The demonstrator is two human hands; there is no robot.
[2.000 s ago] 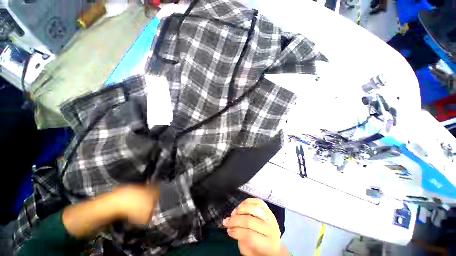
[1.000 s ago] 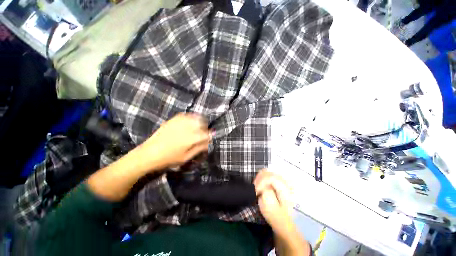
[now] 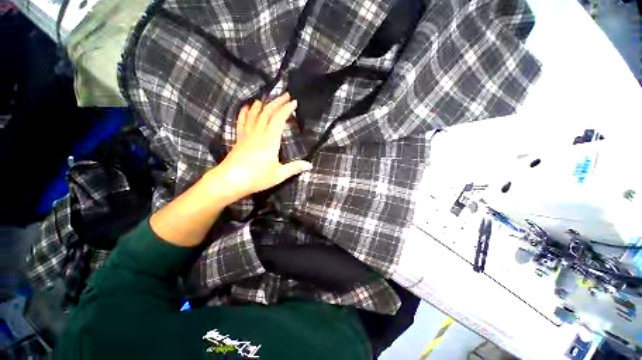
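Note:
The plaid garment [image 3: 366, 190], black and grey with white lines, lies spread over the left part of the white machine bed [image 3: 450, 235] and hangs over its front edge. Dark strips run along its seams, and black lining [image 3: 310, 264] shows in a fold near the wearer. My left hand [image 3: 264, 144] lies flat on the garment's middle with fingers spread, gripping nothing. My right hand is not in view. The presser foot and needle area [image 3: 570, 256] is at the right, apart from the fabric. Black thread snips [image 3: 482, 245] lie on the bed left of it.
An olive-grey cloth [image 3: 98, 60] is at the upper left. More plaid fabric [image 3: 53, 242] hangs at the far left. A small dark-blue control panel [image 3: 577, 346] is at the lower right. Yellow-black tape [image 3: 438, 337] marks the floor below the bed's front edge.
My left hand has opened and moved slightly up onto the garment. My right hand has left the picture. The garment is spread wider, and the needle area appears further right.

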